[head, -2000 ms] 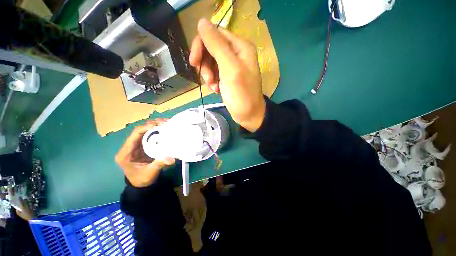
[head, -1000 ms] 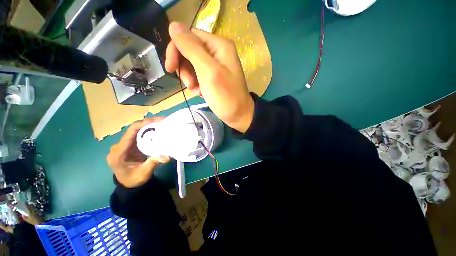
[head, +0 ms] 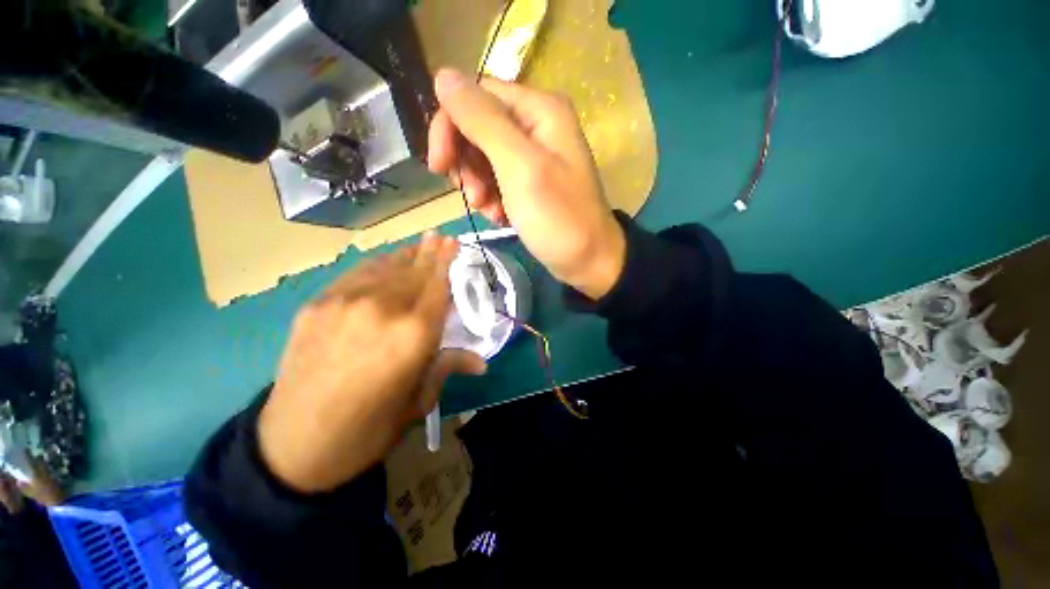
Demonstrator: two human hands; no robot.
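The white round housing point(head: 489, 301) is in front of me at the bench's near edge, largely hidden by my left hand. One narrow white arm sticks out toward me below it. My left hand point(head: 366, 345) lies over the housing's left side, back of the hand up, fingers on its rim. My right hand point(head: 524, 173) is raised above it, thumb and finger pinching a thin dark wire point(head: 470, 213) that runs down into the housing. A multicoloured lead wire point(head: 550, 366) trails from the housing toward me, with its end hanging over the bench edge.
The black electric screwdriver point(head: 219, 109) hangs at upper left by the screw feeder point(head: 397, 144) on the cardboard mat point(head: 236, 247). A yellow glue tube point(head: 515, 40) lies behind my right hand. A white unit point(head: 858, 25), blue crate point(head: 109, 541) and white shells point(head: 961, 357) surround.
My left hand has shifted from the housing's left end to over its top and now covers much of it. My right hand still holds the dark wire. The multicoloured lead hangs further out than at first.
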